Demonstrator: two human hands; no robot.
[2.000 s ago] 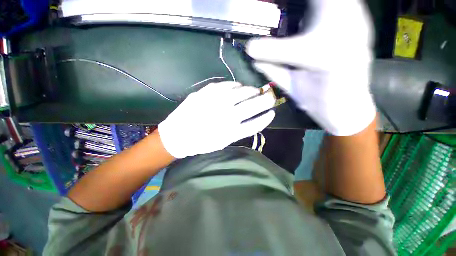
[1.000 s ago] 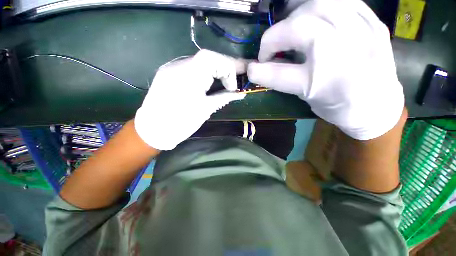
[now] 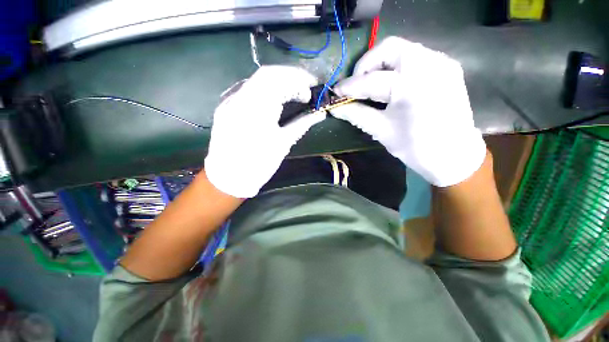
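Observation:
My left hand (image 3: 250, 133) and my right hand (image 3: 427, 113), both in white gloves, meet at the bench's front part. Between their fingertips they hold a small yellowish circuit board (image 3: 340, 103), seen nearly edge-on. Blue lead wires (image 3: 343, 50) run from the motor unit assembly (image 3: 193, 21) down to the board. A red lead wire (image 3: 374, 32) runs down behind my right hand. A white lead wire (image 3: 254, 49) reaches toward my left hand. Thin solder wire (image 3: 137, 103) runs from the left to my left hand. The wire ends at the board are partly hidden by the fingers.
A dark stand (image 3: 33, 127) is at bench left. A yellow sponge (image 3: 526, 9) is at the top right, and a black holder (image 3: 587, 80) at the right. A black cord (image 3: 574, 124) lies near the right edge. A green basket (image 3: 567, 220) and blue crates (image 3: 83, 227) stand below the bench.
My right hand has come down to the board and now holds it together with my left. The blue wires between assembly and board have come into clear view. The camera view has shifted.

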